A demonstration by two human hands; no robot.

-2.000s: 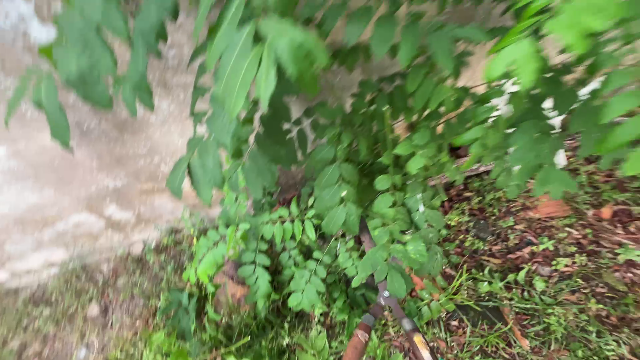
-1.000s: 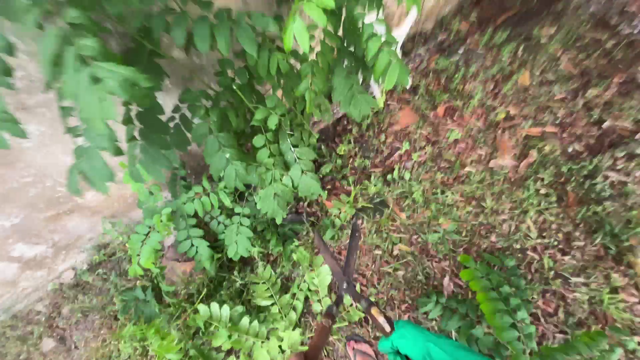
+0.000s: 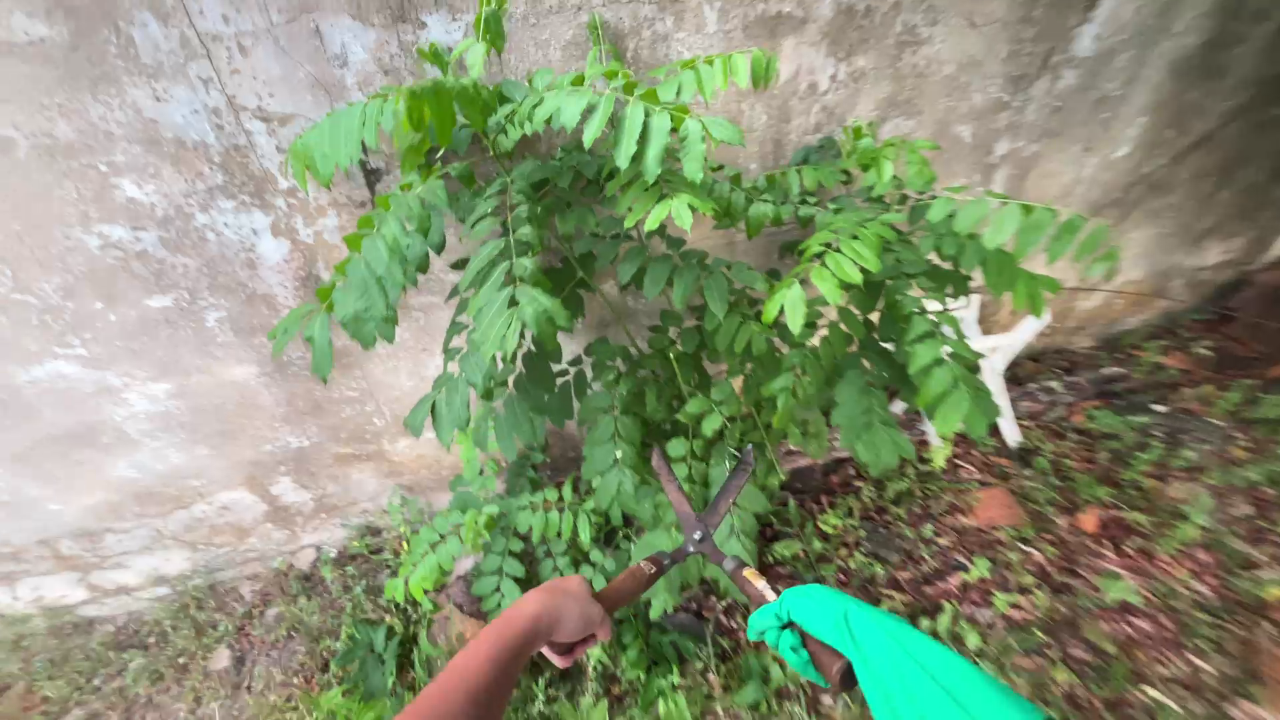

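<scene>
A pair of hedge shears (image 3: 697, 538) with rusty blades and wooden handles is at the lower middle, its blades spread in a V toward the plant. My bare left hand (image 3: 568, 618) grips the left handle. My right hand (image 3: 800, 630), in a green glove, is closed around the right handle. Just beyond the blade tips grows a leafy green shrub (image 3: 640, 300) with long compound leaves. Leaves lie behind and around the blades; whether a stem is between them, I cannot tell.
A weathered plaster wall (image 3: 150, 300) rises behind the shrub. A white branched object (image 3: 995, 370) stands at the shrub's right side, partly behind leaves. Grass, dead leaves and brick pieces (image 3: 997, 508) cover the ground at the right.
The view has tilted up and shows more of the wall and shrub. Both hands are now in view on the shears; one second ago only the green glove showed at the lower edge.
</scene>
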